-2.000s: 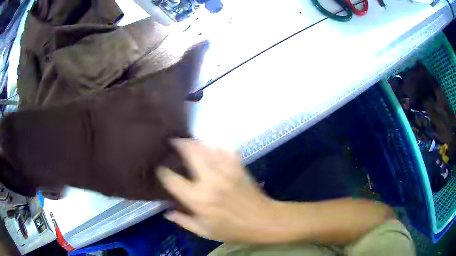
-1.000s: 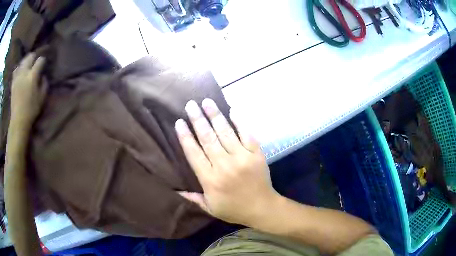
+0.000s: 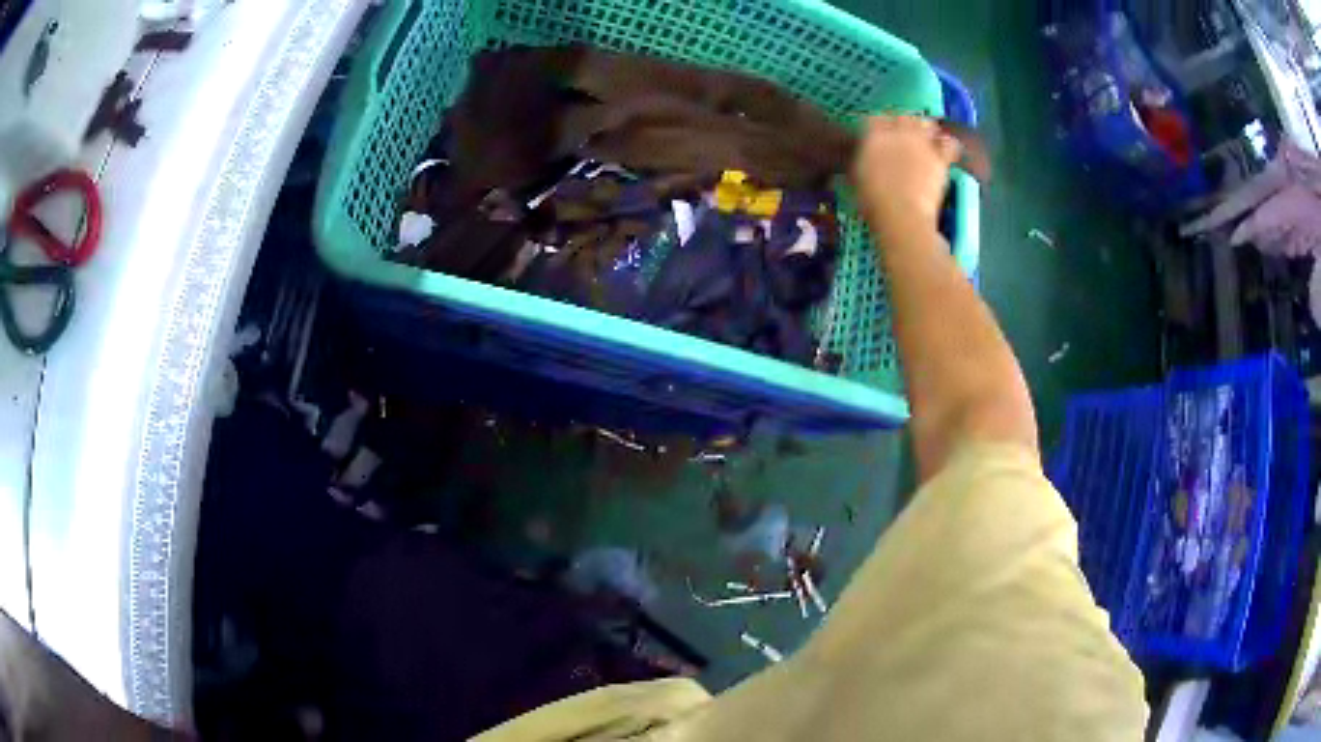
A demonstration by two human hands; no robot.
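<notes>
My right hand [image 3: 906, 174] is at the right rim of the green basket [image 3: 623, 322], with its fingers closed on brown cloth. A small end of this cloth sticks out to the right of my fingers. More brown cloth [image 3: 695, 116] spreads leftward inside the basket, over dark scraps with small white and yellow bits. My left hand is not in view. A blurred brownish shape is cut off at the bottom left corner; I cannot tell what it is.
The white table [image 3: 131, 290] with its ruler-marked edge runs down the left. On it lie red and green looped handles [image 3: 58, 218] and small dark pieces [image 3: 116, 109]. A blue crate [image 3: 1260, 507] stands on the green floor at right. Scraps litter the floor below the basket.
The view has swung right, from the garment on the table to the basket. My right hand has left the garment on the table and moved to the basket's rim. My left hand has gone out of view.
</notes>
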